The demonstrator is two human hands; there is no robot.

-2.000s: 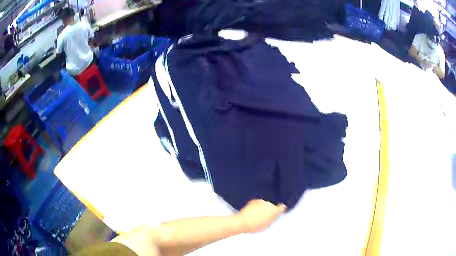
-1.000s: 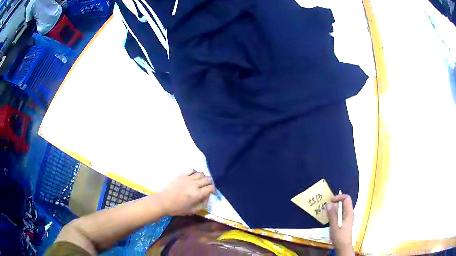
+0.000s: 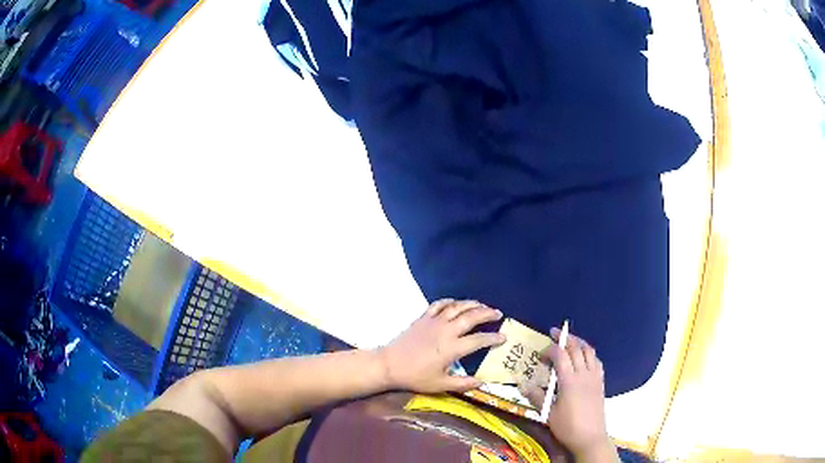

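Note:
A dark navy garment piece point(image 3: 534, 217) lies spread on the white table point(image 3: 271, 181), its near end at the table's front edge. A tan card template point(image 3: 512, 359) with dark handwriting lies on that near end. My left hand point(image 3: 443, 346) is at the card's left side, fingertips touching the cloth and the card's edge; whether it grips either is unclear. My right hand point(image 3: 576, 389) holds a thin white marking pen point(image 3: 558, 366), upright beside the card's right side, fingers touching the card.
Yellow-orange tape point(image 3: 710, 208) runs along a table seam on the right and along the edges. Blue crates point(image 3: 194, 330) stand on the floor at left, one holding brown cardboard. Red stools point(image 3: 27, 163) are at far left. A maroon apron point(image 3: 389, 434) is at my lap.
The card has moved left along the cloth's near end. My left hand has moved right to meet it, and my right hand has moved left with the pen. The view has shifted slightly.

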